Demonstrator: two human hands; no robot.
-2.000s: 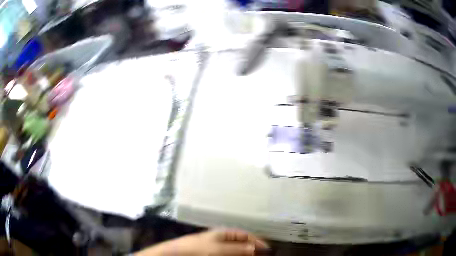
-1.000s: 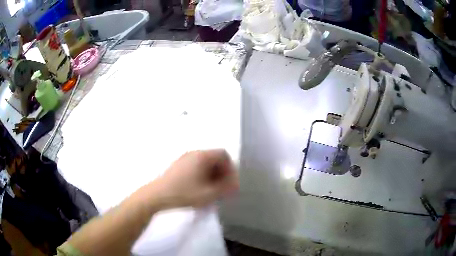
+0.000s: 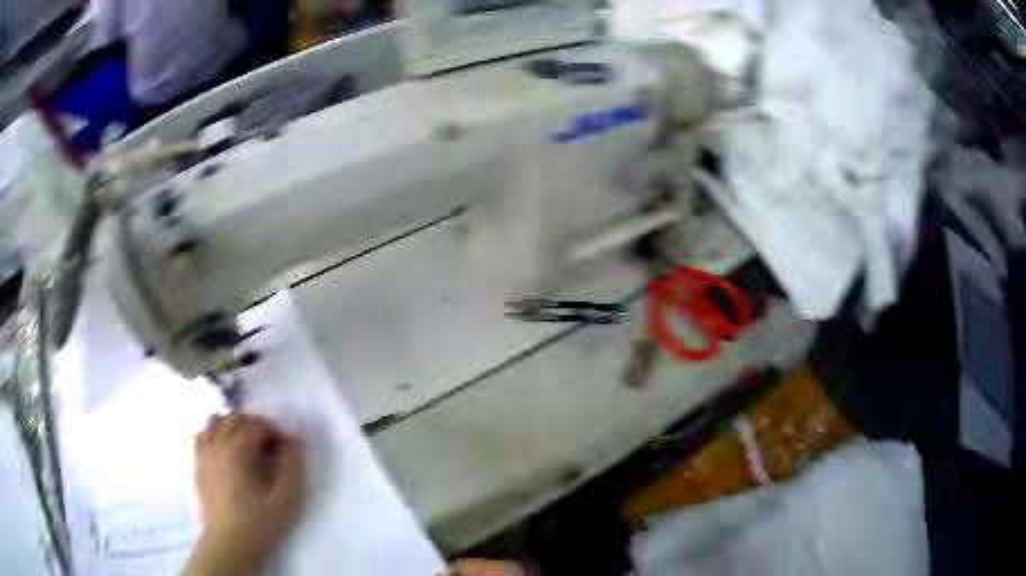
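Observation:
A white cloth panel [image 3: 338,495] lies on the machine bed, under the machine head [image 3: 186,293], with thin dark lines near its lower left. My left hand [image 3: 245,478] is on the panel just below the presser foot [image 3: 231,388], its fingers curled and pinching the cloth. The fingertips hide the cloth at the foot. My right hand [image 3: 486,567] shows only as a small part at the bottom edge, by the panel's right edge; its grip is hidden.
Snips [image 3: 563,311] and red-handled scissors [image 3: 698,315] lie on the bed right of the panel. The machine arm [image 3: 371,169] spans above. White cloth [image 3: 827,146] is heaped at the upper right; more pale cloth [image 3: 799,518] lies lower right.
The view has swung right. My left hand, earlier over the stack at the left with cloth hanging from it, is now at the presser foot. A panel now lies under the machine head.

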